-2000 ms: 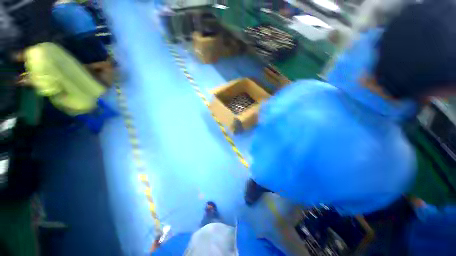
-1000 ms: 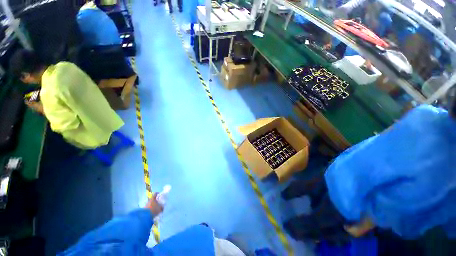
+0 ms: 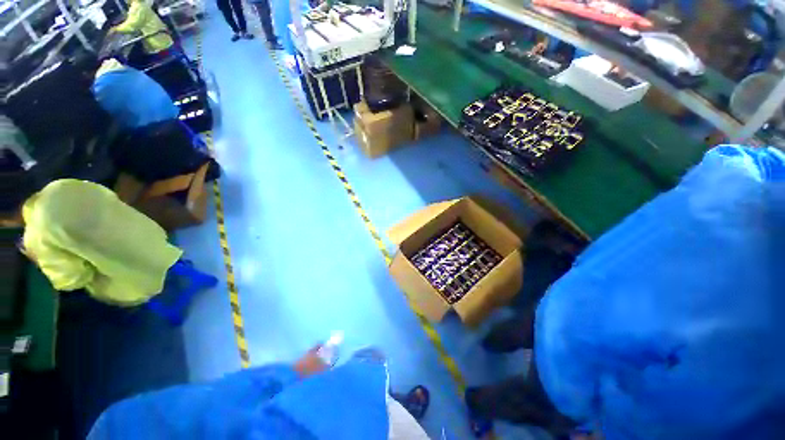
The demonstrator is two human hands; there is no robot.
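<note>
My left hand (image 3: 312,363) shows small at the bottom centre, at the end of a blue sleeve. It is closed on a small whitish, clear object (image 3: 330,345) that sticks out past the fingers; what it is I cannot tell. My right hand is not in view. Beyond the hand is blue floor with yellow-black tape.
An open carton (image 3: 456,258) of small dark parts stands on the floor at the right tape line. A person in blue (image 3: 663,301) is close on the right. A person in yellow (image 3: 99,241) sits at the left. A black parts tray (image 3: 525,129) lies on the green bench (image 3: 633,163).
My left hand has moved right and slightly down in view, still with the whitish object. The person in yellow sits lower and further left, and the blue-clad person on the right fills more of the view.
</note>
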